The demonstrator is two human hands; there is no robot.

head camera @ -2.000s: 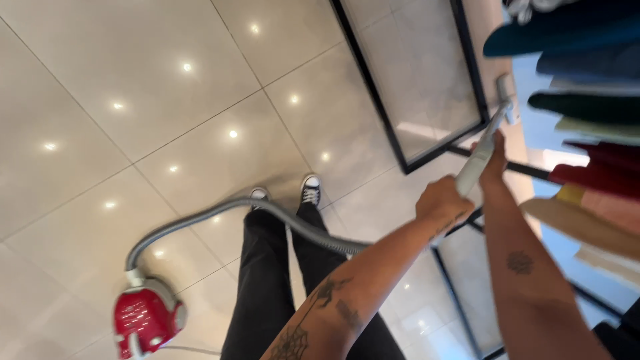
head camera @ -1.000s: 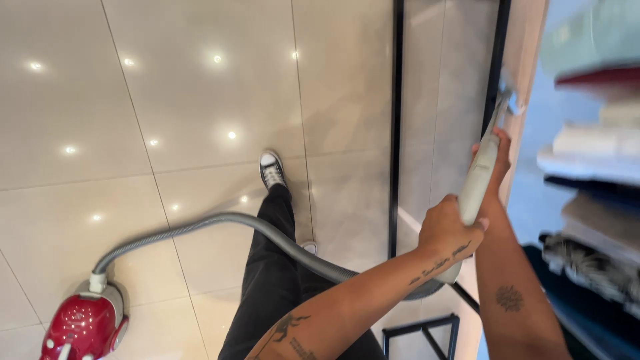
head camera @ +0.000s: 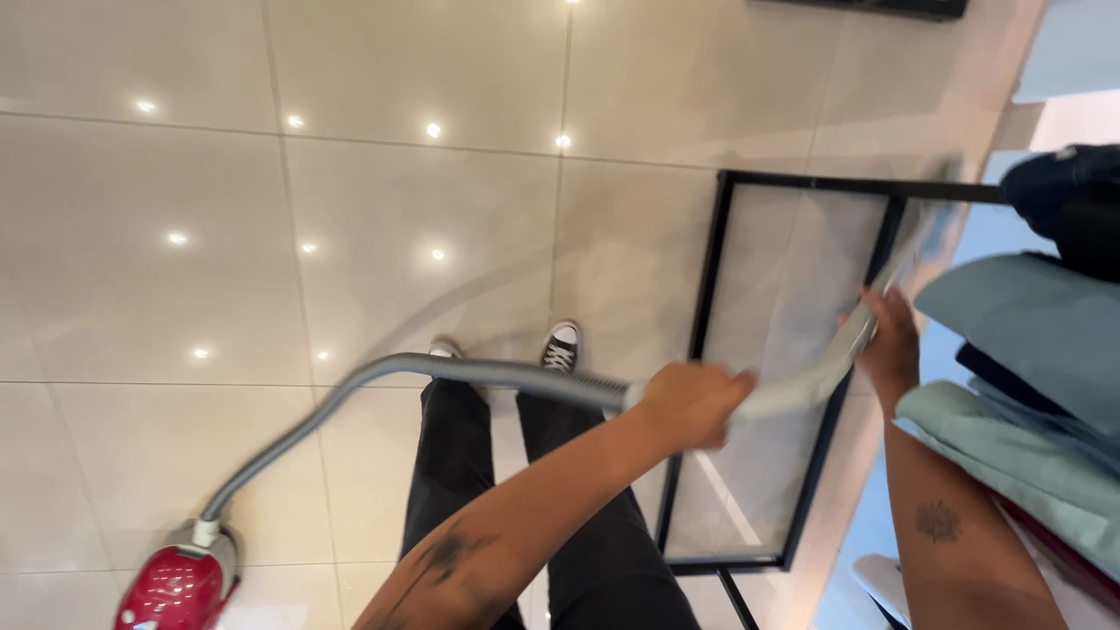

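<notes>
My left hand [head camera: 696, 404] grips the pale handle end of a vacuum cleaner, where the grey corrugated hose [head camera: 490, 372] joins it. Farther along, my right hand [head camera: 888, 337] is closed around the wand [head camera: 827, 381], close to the folded clothes. The blurred far end of the wand reaches over the black frame toward the base of the wall. From my left hand the hose curves down to the red canister vacuum cleaner [head camera: 179, 586] on the floor at the lower left, which is partly cut off by the view's edge.
A black metal rack frame [head camera: 704, 289] stands at the right on glossy floor tiles [head camera: 420, 201]. Stacks of folded clothes [head camera: 1032, 324] hang over beside my right forearm. Another black object [head camera: 910, 7] shows at the top edge. My sneakers [head camera: 560, 346] are on the tiles.
My hands have moved farther apart along the handle and wand than one second ago. The view has shifted, and a different part of the rack and other clothes now show.
</notes>
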